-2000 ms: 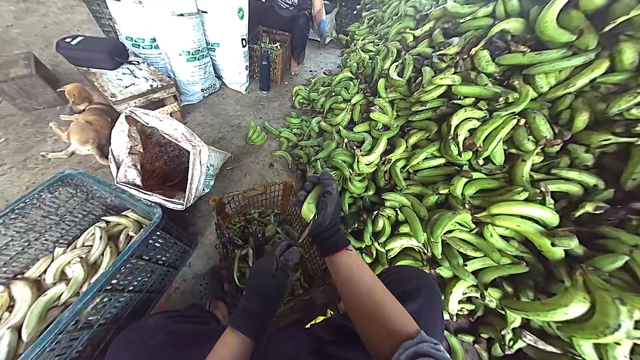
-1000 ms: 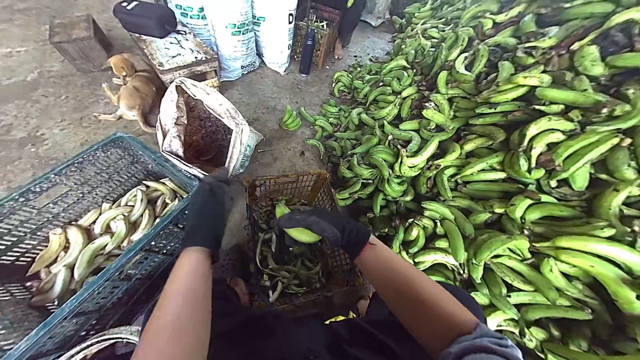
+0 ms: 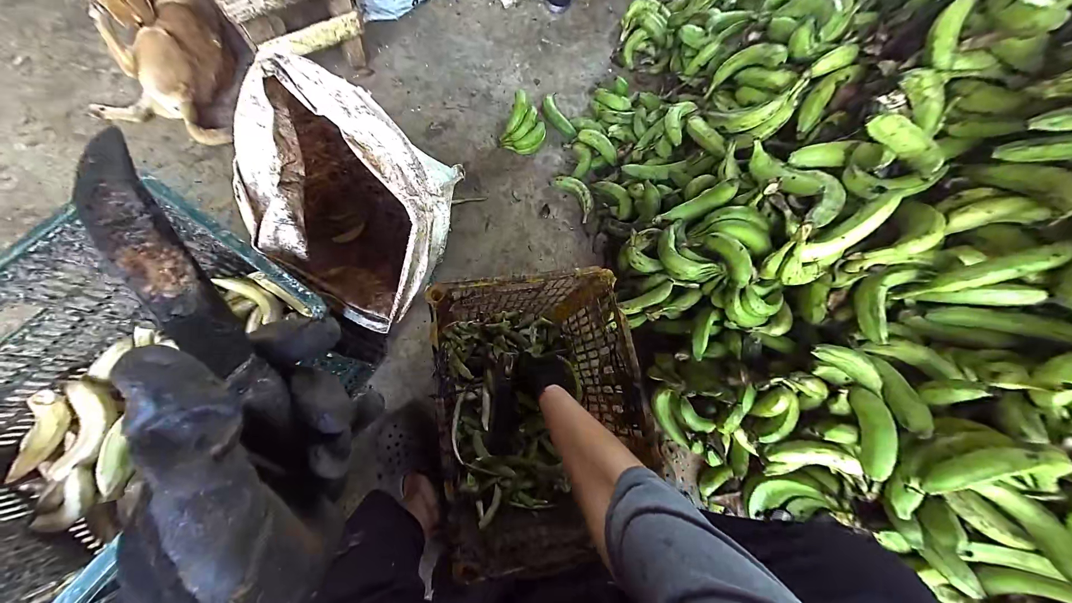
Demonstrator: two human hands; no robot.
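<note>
My left hand (image 3: 226, 452), in a dark glove, looms large at the lower left, near the camera. Its fingers are closed on a knife, whose dark, brown-stained blade (image 3: 155, 255) points up and left. My right hand (image 3: 544, 373), also gloved, reaches down into a plastic crate (image 3: 624, 360) among green peels (image 3: 523, 481). Shadow and the peels hide its fingers, and whether it holds anything cannot be told. At the left, peeled green bananas or plantains (image 3: 84, 419) lie in a blue-green crate (image 3: 222, 234), partly behind my left hand. Unpeeled ones (image 3: 729, 251) form a large heap at the right.
An open white sack (image 3: 427, 201) with brown contents stands beyond the crates. A dog (image 3: 180, 63) lies at the upper left, beside a wooden stand (image 3: 322, 33). A small green bunch (image 3: 523, 126) rests on the concrete floor. My shod foot (image 3: 402, 452) is beside the middle crate.
My right hand, which held a green fruit above the middle crate, is now down inside it. My left hand has come up towards the camera with the blade raised. The view has tilted downward.
</note>
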